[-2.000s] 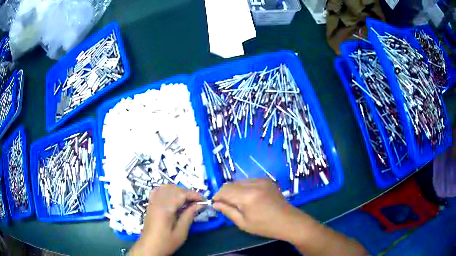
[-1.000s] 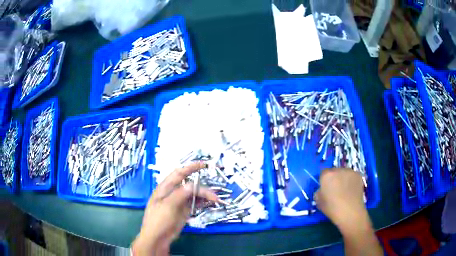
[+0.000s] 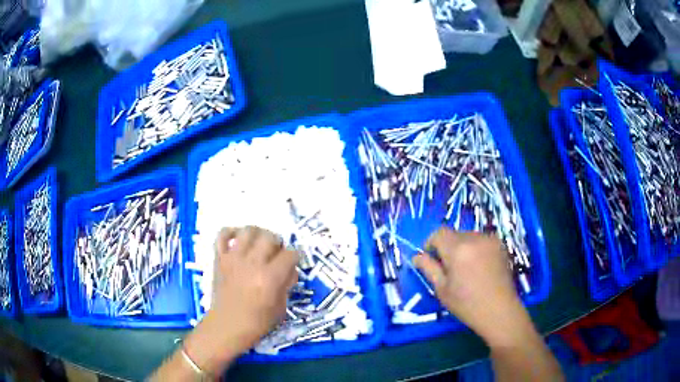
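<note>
My left hand (image 3: 255, 280) is over the white sleeve pile (image 3: 261, 175) in the middle blue tray, fingers curled down; whether it holds a piece is hidden. Short silver tubes (image 3: 328, 257) lie over the pile's near part, beside this hand. My right hand (image 3: 473, 276) is over the near part of the rod tray (image 3: 543, 257), thumb and forefinger pinched at the end of a thin silver rod (image 3: 408, 244) that points left. More rods with dark red parts (image 3: 429, 160) lie along the tray's back and sides.
A tray of silver-white pieces (image 3: 127, 250) stands left of the pile, and a tray of short tubes (image 3: 183, 86) behind it. Overlapping rod trays (image 3: 611, 175) stand at right. White card (image 3: 406, 48), a clear box (image 3: 473, 33) and plastic bags (image 3: 112, 26) lie behind.
The hands have parted from their fingertip work on a piece. Since a second ago my left hand has curled over the white pile, and my right hand has pinched a rod. The view has shifted.
</note>
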